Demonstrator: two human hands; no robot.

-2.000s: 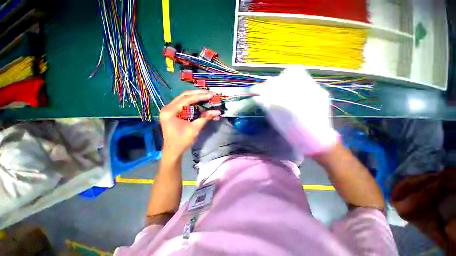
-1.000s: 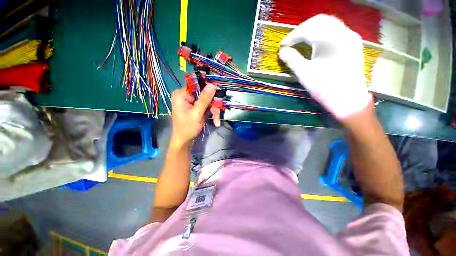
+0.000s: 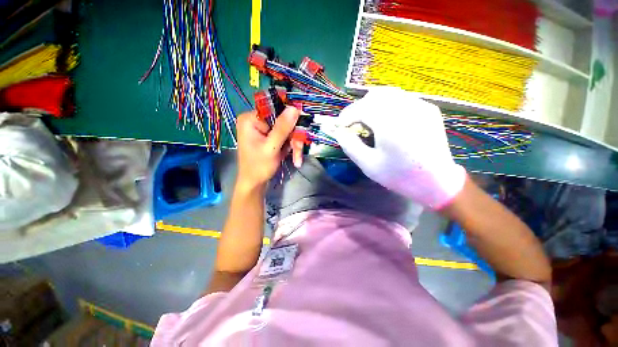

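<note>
My bare left hand holds red-and-black connector housings between thumb and fingers at the bench edge. Another red housing is at its fingertips, with wires running right under the glove. My right hand, in a white knit glove, is pinched close to the right of the housings. A bit of yellow wire shows in the gap between thumb and finger; the rest is hidden. Part-assembled harnesses lie just beyond, their wires fanning right beneath the glove.
The white tray holds yellow wires and red wires. A mixed wire bundle lies left of the yellow tape. Other wire stacks lie far left. Blue stools stand below the bench.
My right hand went to the yellow wires in the tray, then came back down and left to the housings. My left hand has shifted its hold from the earliest frame and now stays nearly still.
</note>
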